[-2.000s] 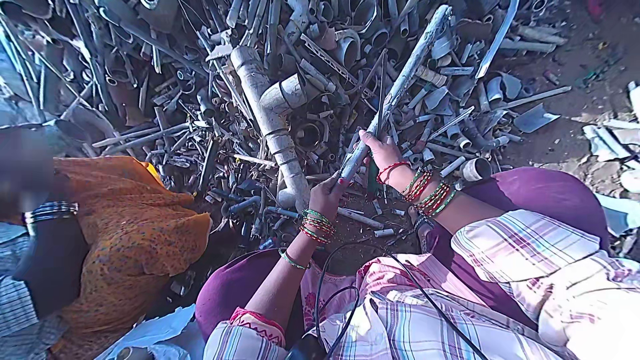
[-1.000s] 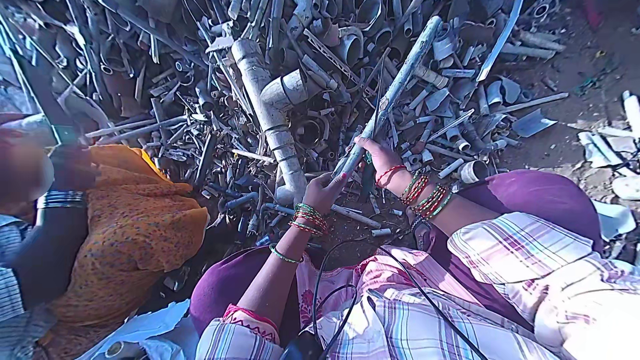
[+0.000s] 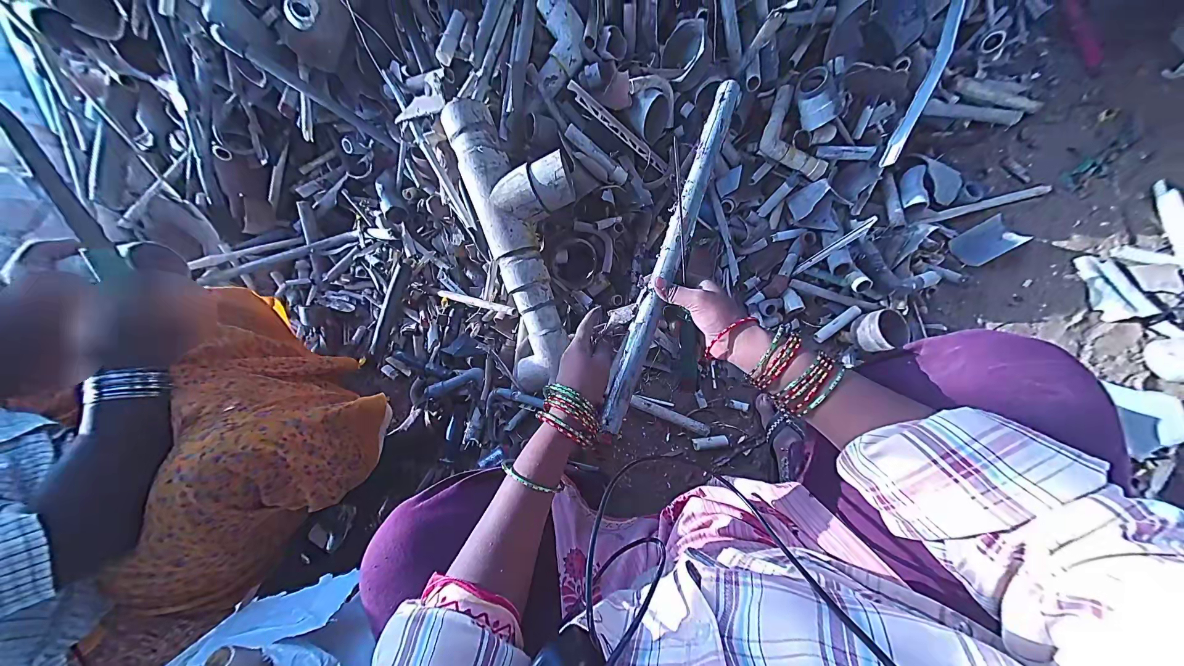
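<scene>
A long, whitish, dirty plastic pipe (image 3: 685, 213) slants across the middle, its upper end over the scrap heap and its lower end near my left wrist. My right hand (image 3: 708, 313) grips it around its middle, with the thumb on the pipe. My left hand (image 3: 589, 359) is beside the pipe's lower part, with fingers raised near a small greyish scrap; whether it grips anything cannot be told. Left of the pipe lies a thick branched pipe fitting (image 3: 507, 231) with dark bands. A thin dark rod or blade stands close to the pipe, partly hidden behind it.
A heap of broken pipes and fittings (image 3: 342, 213) spreads ahead. A person in orange patterned cloth (image 3: 268, 416) sits close on the left, wearing bangles. More white pipe pieces (image 3: 1119, 287) lie on bare soil at right. A black cable (image 3: 786, 546) crosses my lap.
My left hand, earlier around the pipe's lower part, now has its fingers raised beside it. The pipe has tilted steeper, its lower end now nearer my left wrist. The neighbouring person's arm has moved.
</scene>
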